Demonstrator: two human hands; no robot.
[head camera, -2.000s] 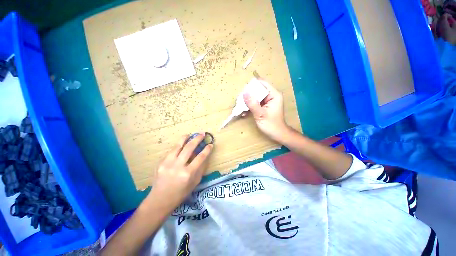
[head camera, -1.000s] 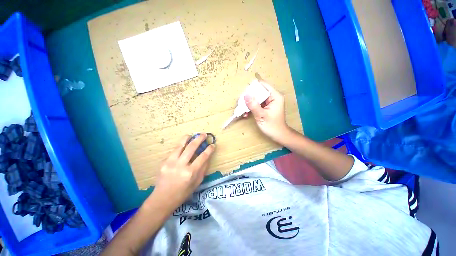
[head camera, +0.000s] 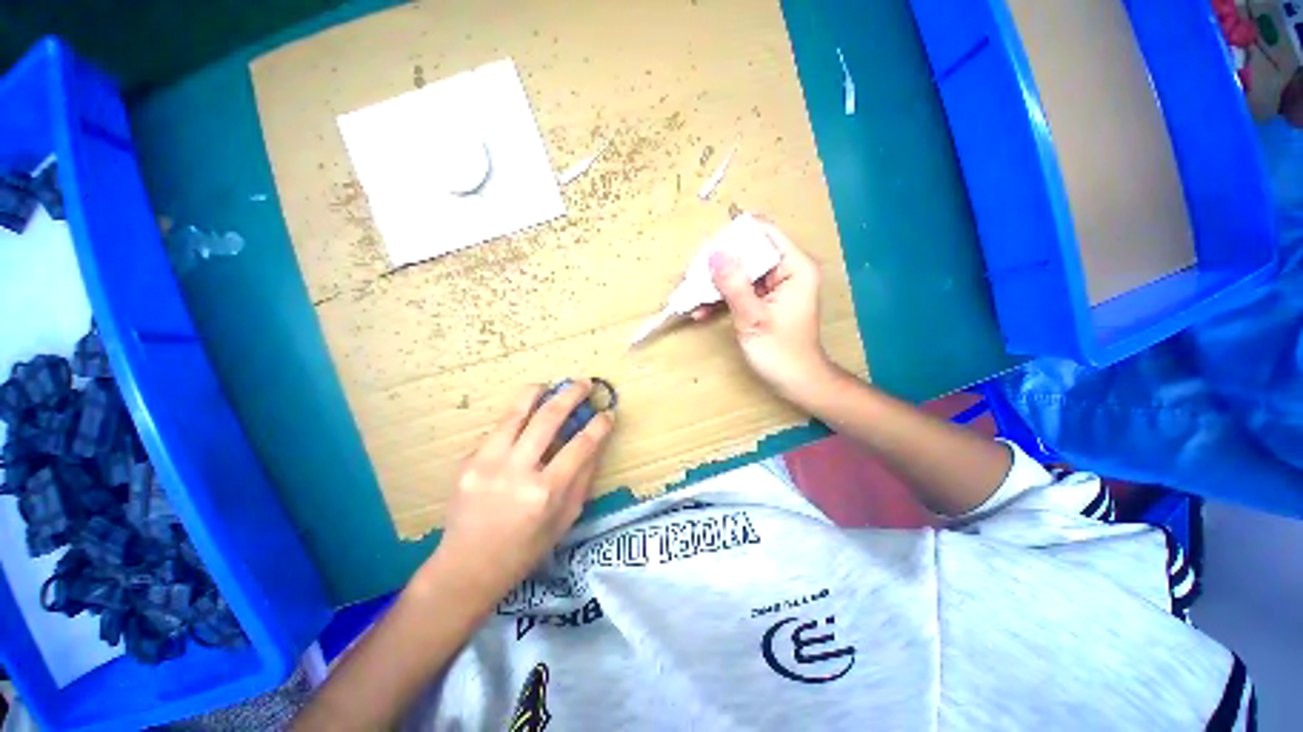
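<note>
My left hand (head camera: 517, 479) rests low on the cardboard work mat (head camera: 572, 315). Its fingers hold a dark looped part (head camera: 576, 412) against the mat, with the loop end showing past the fingertips. My right hand (head camera: 779, 322) is shut on the white glue bottle (head camera: 736, 260), to the upper right of the part. The bottle is tilted, its thin nozzle pointing down and left, apart from the dark part. Fingers hide some of both things.
A white square pad (head camera: 455, 165) lies on the mat with white scraps nearby. The left parts bin (head camera: 169, 415) holds dark parts. The right bin (head camera: 1022, 200) is lined with brown cardboard. A person's blue sleeve (head camera: 1157, 401) is beyond it, on the green bench's right.
The glue bottle and my right hand have shifted slightly; the nozzle tip sits a little higher on the mat. My left hand keeps its hold on the dark part.
</note>
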